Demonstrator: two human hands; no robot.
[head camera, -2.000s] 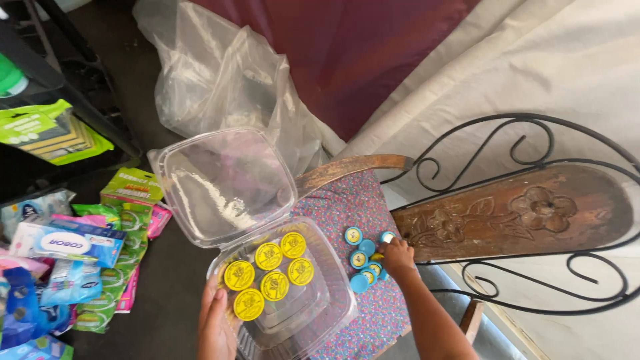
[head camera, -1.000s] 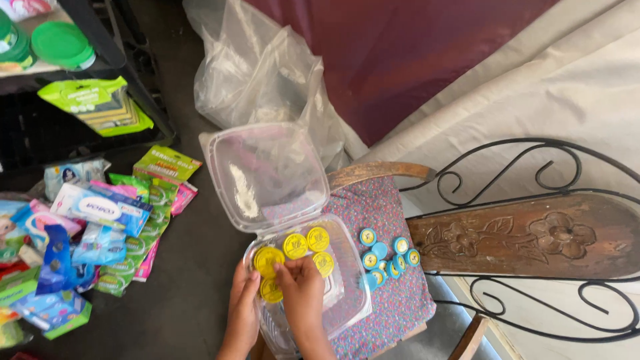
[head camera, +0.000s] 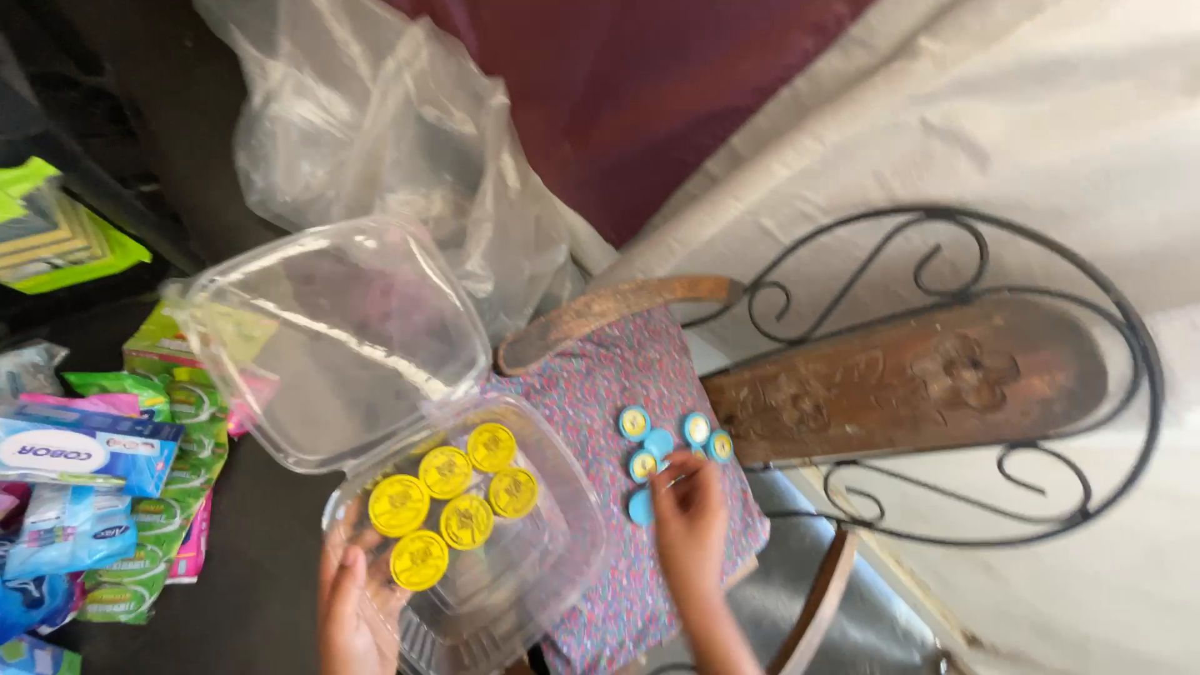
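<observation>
A clear plastic clamshell container (head camera: 525, 600) lies with its lid folded back, and several round yellow tins (head camera: 466, 521) sit in its base. My left hand (head camera: 354, 600) grips the container's near left edge, beside the yellow tins. Over the patterned seat cushion (head camera: 600, 375), my right hand (head camera: 689, 516) reaches down among several small round blue tins (head camera: 635, 423), some showing pale yellow faces. Its fingers are bent at the tins; whether they hold one is hidden.
The chair has a carved wooden backrest (head camera: 900, 384) with black metal scrolls and a wooden armrest (head camera: 609, 314). A clear plastic bag (head camera: 394, 141) lies behind the container. Colourful packets (head camera: 84, 450) are heaped at left, near a black shelf (head camera: 66, 178).
My right hand has moved from the yellow tins in the container to the blue tins on the cushion. My left hand remains at the container.
</observation>
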